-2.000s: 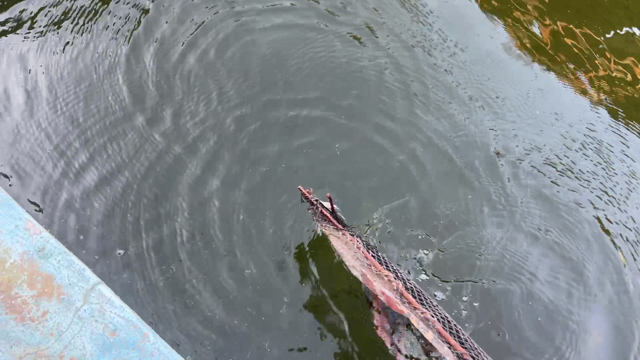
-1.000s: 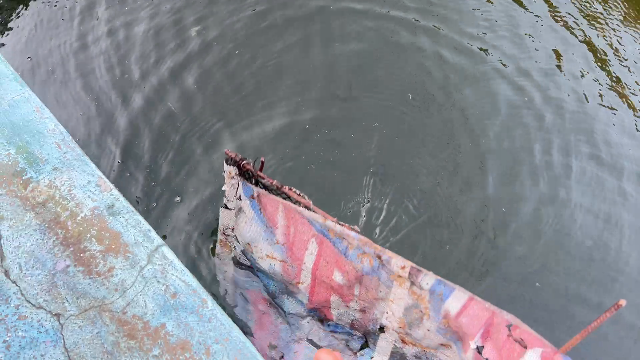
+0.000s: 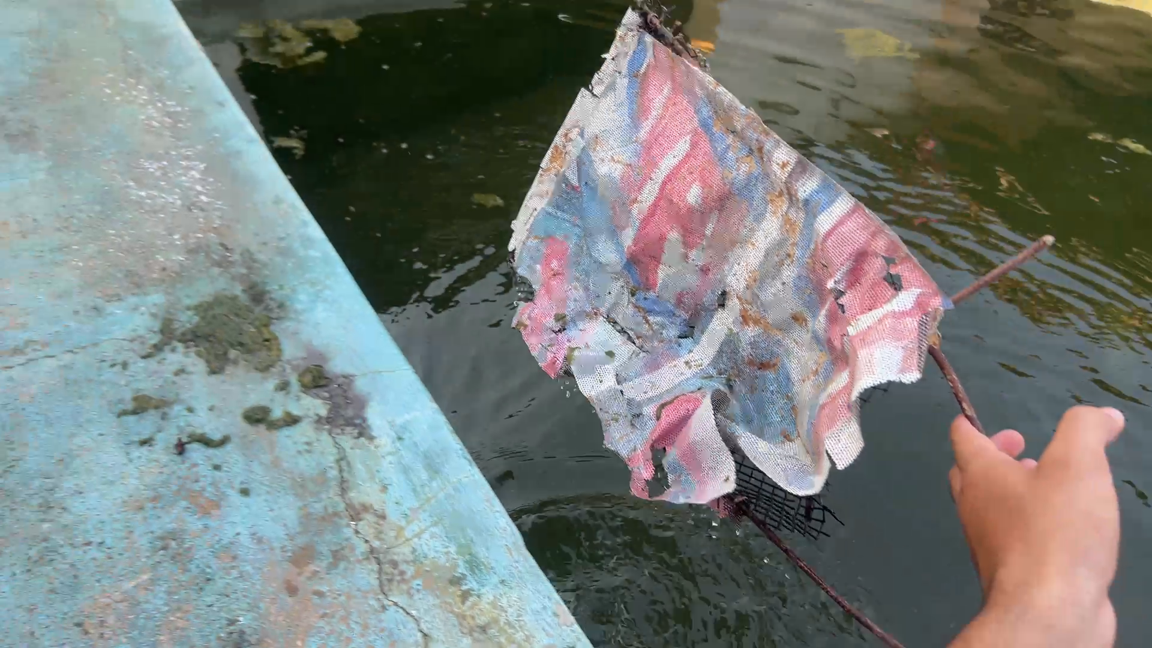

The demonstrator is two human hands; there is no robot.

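My right hand (image 3: 1039,508) is at the lower right, its fingers at the lower end of a thin brown stick (image 3: 956,389) that leads to a torn, dirty sheet of woven plastic (image 3: 765,270) with red, white and blue stripes. The sheet hangs spread over the water, its top corner near the upper edge of the view. Black plastic mesh (image 3: 787,499) shows beneath its ragged lower edge. A second thin stick (image 3: 823,580) runs from there down to the bottom edge. My left hand is not in view.
A cracked, pale blue painted ledge (image 3: 297,468) fills the left side, with dark green clumps of algae (image 3: 229,333) on it. Dark rippled water (image 3: 432,225) lies beyond its straight edge, with floating algae (image 3: 292,40) near the top.
The striped sheet was mostly edge-on in the water earlier; now it is raised and faces the view. My right hand has come into plain view. The view has shifted toward the ledge.
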